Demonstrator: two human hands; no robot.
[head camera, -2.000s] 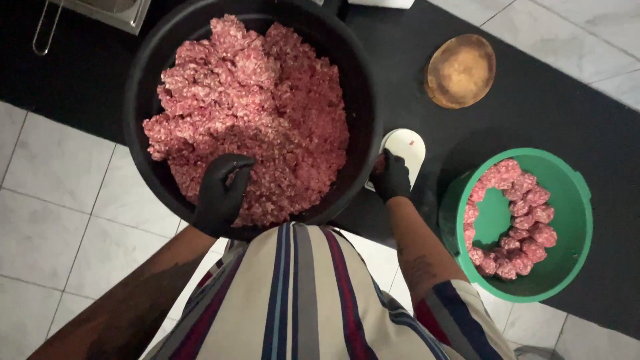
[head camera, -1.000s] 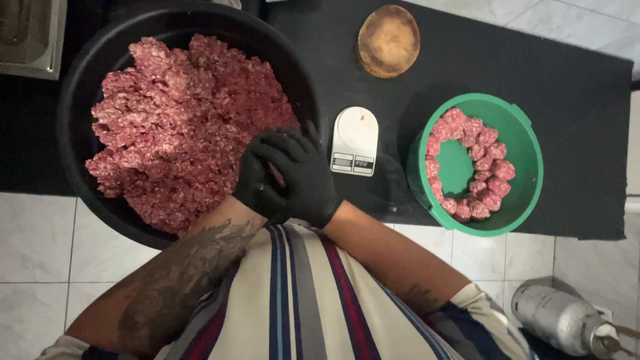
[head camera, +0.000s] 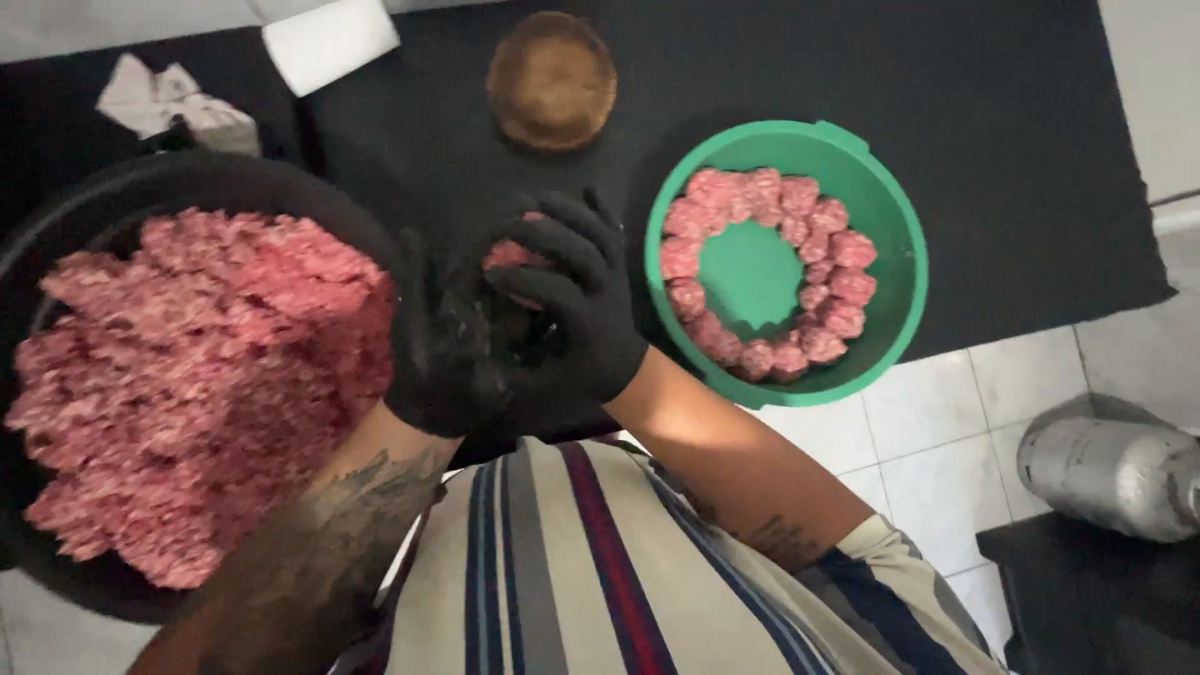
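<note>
My black-gloved right hand (head camera: 572, 300) is curled around a lump of ground meat (head camera: 514, 261), which shows between its fingers. Close against it on the left is my other black-gloved hand, the left (head camera: 441, 337); whether its palm touches the lump is hidden. At the left, a large black tub (head camera: 272, 183) holds a mound of ground meat (head camera: 187, 375). To the right of my hands stands a green plastic tub (head camera: 914, 281), with a ring of meatballs (head camera: 848, 286) around its floor. The white kitchen scale of the earlier frames is not visible, perhaps under my hands.
A round wooden piece (head camera: 553, 82) lies on the black table (head camera: 994, 141) beyond my hands. A white paper roll (head camera: 330, 42) and crumpled paper (head camera: 173, 98) are at the upper left. A metal gas cylinder (head camera: 1106, 476) and a dark surface (head camera: 1097, 591) are at the lower right.
My hands have moved from over the meat in the black tub to between the two tubs, with a lump of meat now showing. The view has shifted right.
</note>
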